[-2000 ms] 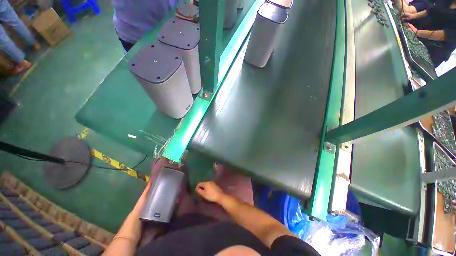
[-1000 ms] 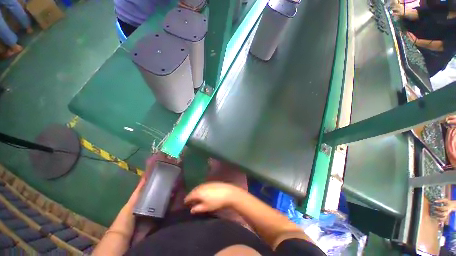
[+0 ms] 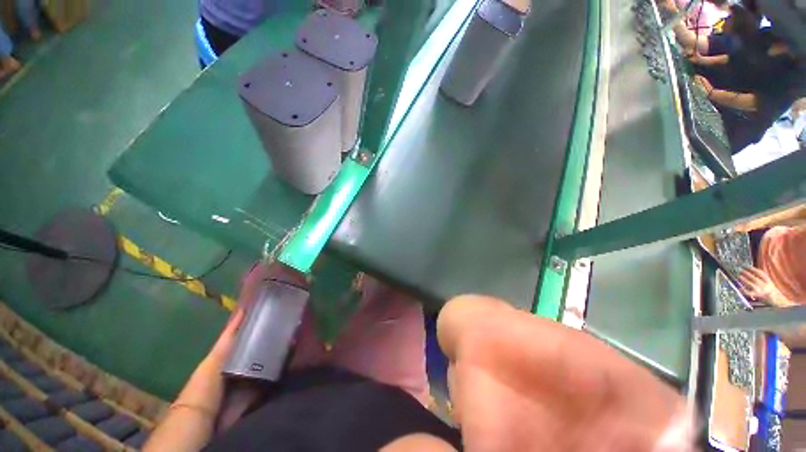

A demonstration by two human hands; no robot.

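A grey speaker housing (image 3: 265,331) lies tilted on my lap at the lower left, its mesh face up and a small light mark near its lower edge. My left hand (image 3: 215,362) is along its left side and holds it; the fingers are mostly hidden by the housing. My right hand (image 3: 482,340) is large and blurred, raised at the lower centre right; its fingers cannot be made out. Two housings stand with dark plates up on the green side bench (image 3: 186,146). Another housing (image 3: 482,53) is on the conveyor belt (image 3: 424,194).
Green frame rails (image 3: 327,216) edge the belt, with an upright post beside the bench. A slanted green bar (image 3: 672,212) crosses at right. Stacked housings (image 3: 53,397) with tan layers are at lower left, a round fan base (image 3: 72,259) on the floor. People sit at right; another stands behind the bench.
My right hand has risen from near my lap toward the camera and to the right. My left hand stays on the housing. The view has shifted slightly.
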